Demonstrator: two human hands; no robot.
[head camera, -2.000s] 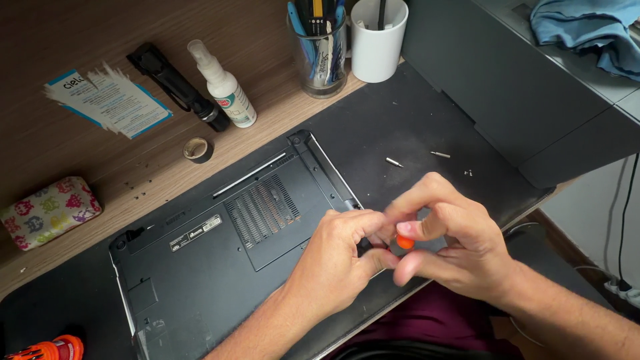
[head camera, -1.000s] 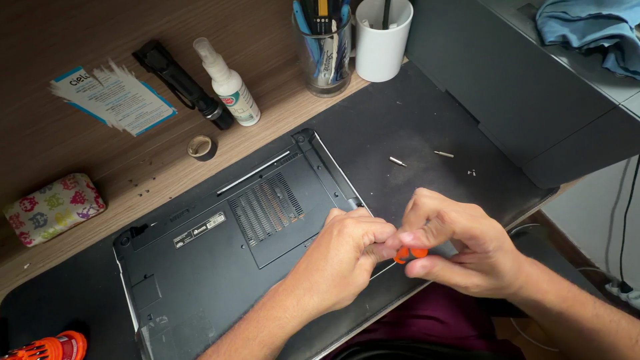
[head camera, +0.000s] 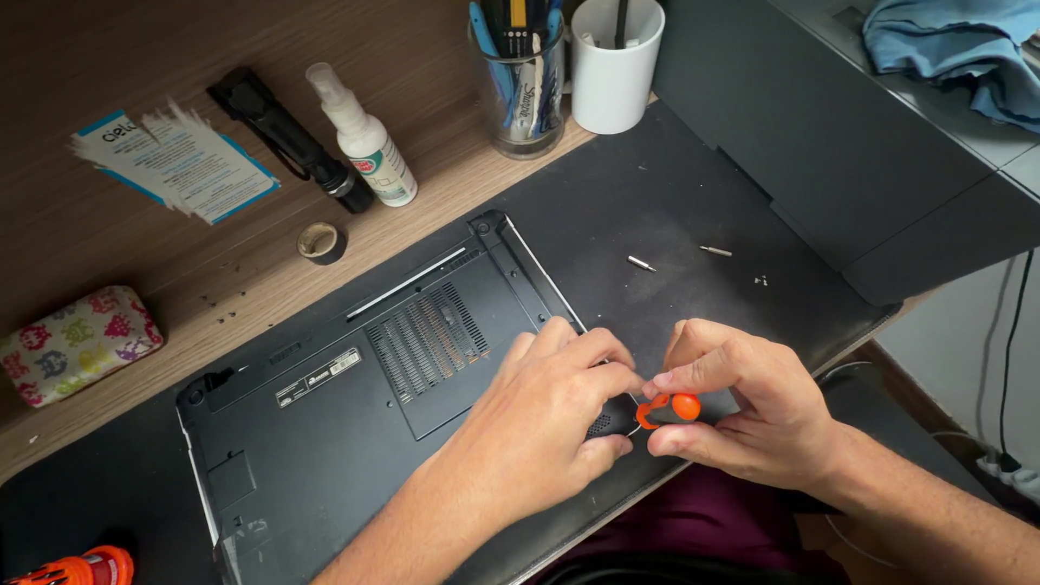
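A black laptop (head camera: 325, 455) lies bottom side up on the dark desk mat. Over its right front corner is my left hand (head camera: 552, 398), its index finger and thumb near the front end of a screwdriver; whether it grips anything there is hidden. Between the thumb and fingers of my right hand (head camera: 731, 390) is the orange and black screwdriver handle (head camera: 670, 410), held just off the laptop's corner. Two metal screwdriver bits, one (head camera: 641, 263) nearer the laptop and another (head camera: 716, 251) farther right, lie on the mat beyond my hands.
Small screws (head camera: 221, 309) lie on the wooden ledge near a tape roll (head camera: 322, 243), a spray bottle (head camera: 366, 146) and a black flashlight (head camera: 292, 142). A patterned case (head camera: 81, 345) is at left. An orange bit holder (head camera: 89, 566) stands lower left. A large dark box-like unit (head camera: 821, 138) borders the right.
The orange handle, largely covered by my fingers two seconds ago, shows more plainly now. My right hand's fingers have shifted around it, and both hands remain close together at the laptop's corner.
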